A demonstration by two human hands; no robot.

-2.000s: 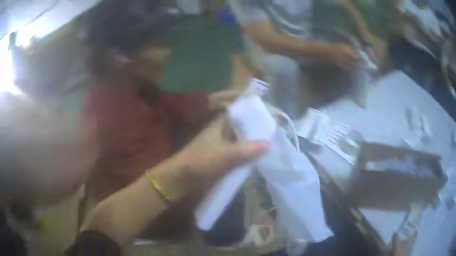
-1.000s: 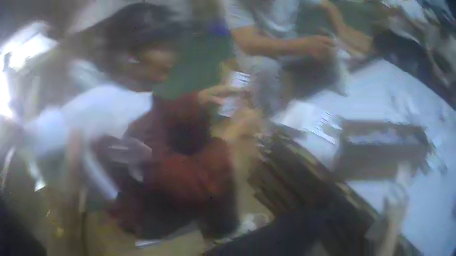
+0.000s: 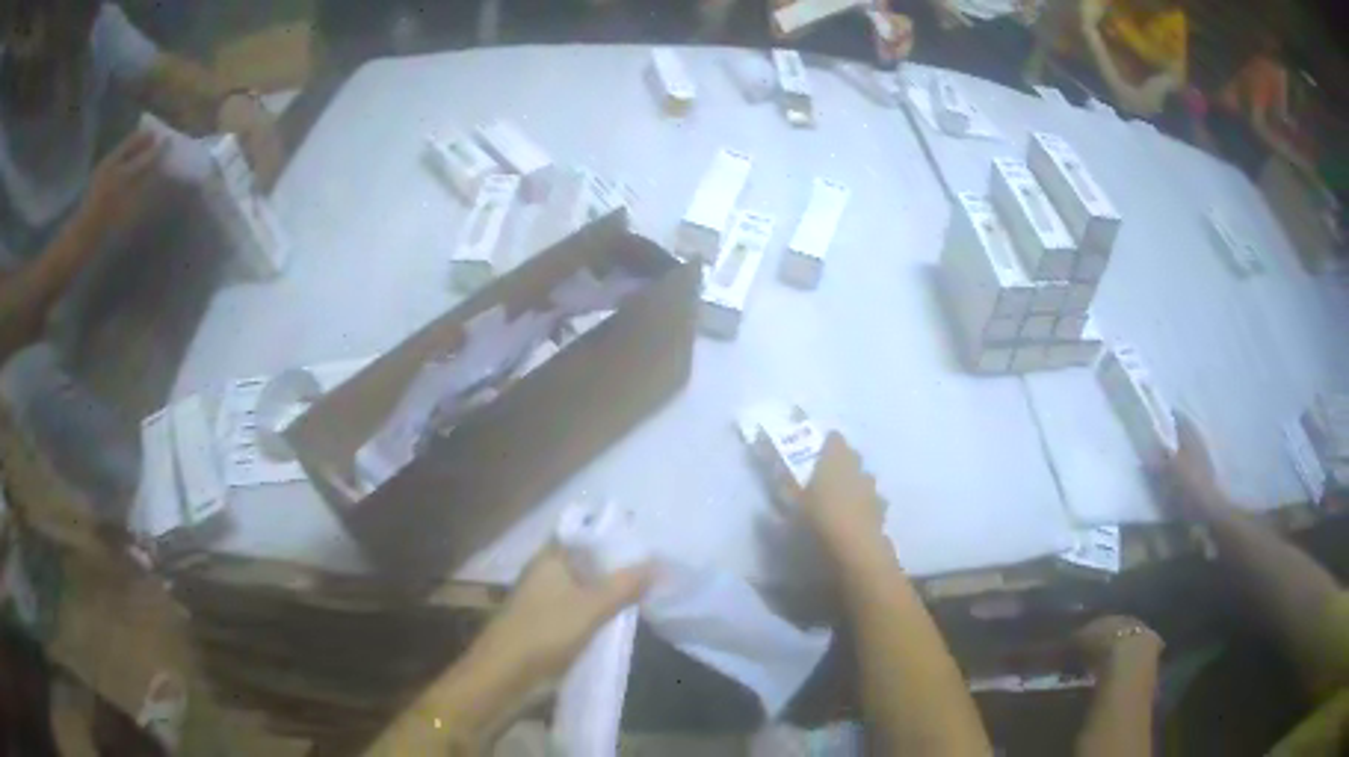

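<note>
My left hand (image 3: 585,599), with a thin yellow bracelet, is closed around a long narrow white retail box (image 3: 595,688) at the bottom centre. The box's upper end looks open, with flaps up. A thin, crinkled whitish bag (image 3: 747,636) hangs to the right of that hand; whether it is also gripped is unclear. My right hand (image 3: 840,510) is at the table's near edge, its fingers on a small white folded piece with dark print (image 3: 792,441), a leaflet or a box end; blur hides which.
A long brown open box (image 3: 518,459) of white papers stands left of centre. Loose retail boxes (image 3: 735,271) lie behind it. A stepped stack of boxes (image 3: 1021,296) stands right. A tape roll (image 3: 289,396) lies left. A neighbour's hand (image 3: 1187,466) touches a box at right; another person sits left.
The view has swung from the seated neighbour at left to the table. My left hand, out of view or unclear one second ago, shows again with a white box. My right hand has come into view.
</note>
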